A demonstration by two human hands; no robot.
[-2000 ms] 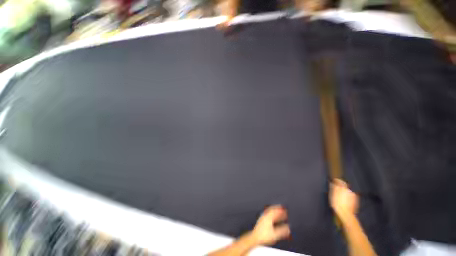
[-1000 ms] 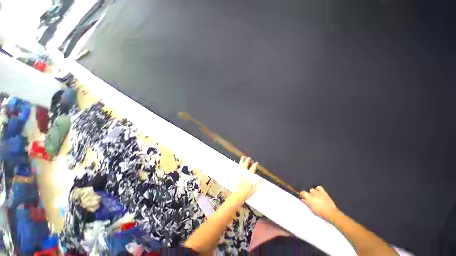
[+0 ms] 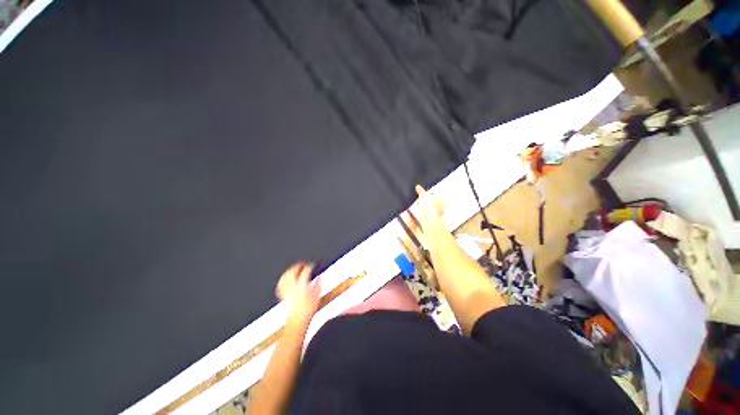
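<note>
Black fabric (image 3: 178,162) covers the table, smooth at left and rippled at upper right. My left hand (image 3: 299,285) is at its near edge, fingers bent; whether it pinches the cloth is unclear. My right hand (image 3: 425,216) is over the white edge beside narrow dark parallel strips (image 3: 406,227), its fingers apart. The wooden stick (image 3: 235,365) lies along the white table edge (image 3: 357,259), passing under my left forearm. A blue block (image 3: 405,264) sits at the near edge below my right hand.
A yellow-tan roll core (image 3: 617,20) with a grey rod (image 3: 702,134) extends past the right end. A thin black cord (image 3: 479,203) crosses the white edge. Scraps (image 3: 519,271) and pale cloth (image 3: 641,288) lie at lower right. My body is against the near edge.
The view has turned right. The stick, earlier on the black fabric at my right hand, now lies on the white edge. My left hand has moved to the fabric's edge, my right to the dark strips.
</note>
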